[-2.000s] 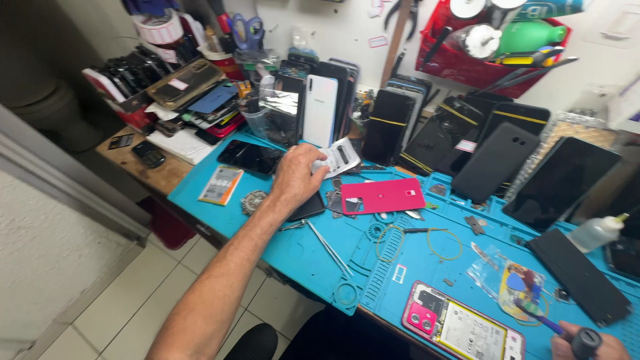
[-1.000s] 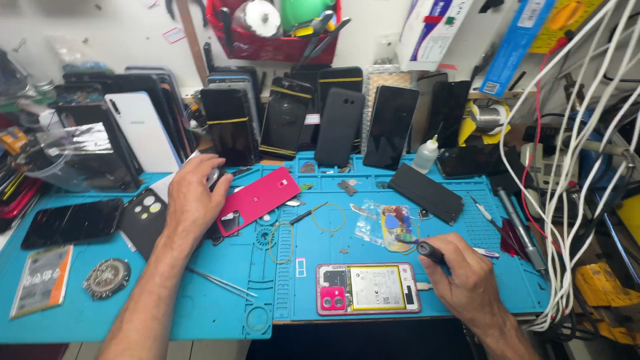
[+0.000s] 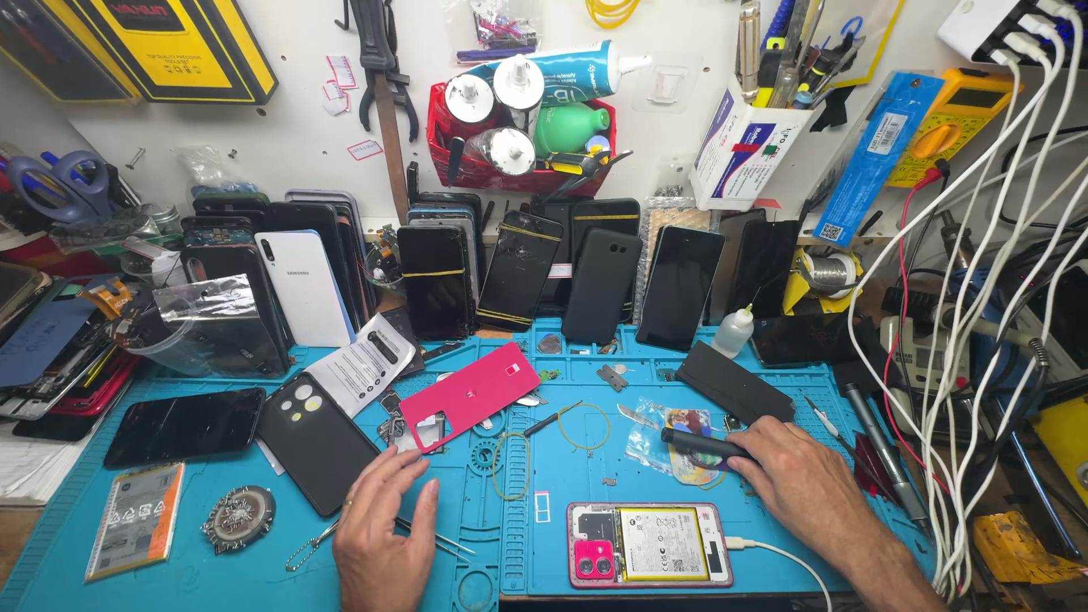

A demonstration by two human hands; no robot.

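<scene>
My right hand point(image 3: 795, 480) grips a black cylindrical handle point(image 3: 705, 444), held above a small clear plastic bag point(image 3: 650, 442) on the blue work mat. My left hand point(image 3: 387, 527), fingers spread and holding nothing, is over metal tweezers point(image 3: 444, 544) beside a black phone case point(image 3: 316, 442). Between and beyond the hands lies a pink phone back cover point(image 3: 472, 396). Near the mat's front edge, an opened pink phone point(image 3: 648, 546) shows its battery and cameras; a white cable point(image 3: 778, 548) is plugged into its right end. A yellowish loop of wire point(image 3: 585, 427) lies behind it.
Phones point(image 3: 432, 280) stand in a row along the wall. A dropper bottle point(image 3: 733, 330) stands near a black flat panel point(image 3: 735, 382). White cables point(image 3: 977, 340) hang at right. A screw holder disc point(image 3: 238, 518), a battery point(image 3: 136, 520) and a dark phone point(image 3: 184, 427) lie at left.
My left hand has left the area beside the pink back cover and come nearer the front edge. The black handle is still in my right hand, now held more level. The view has shifted.
</scene>
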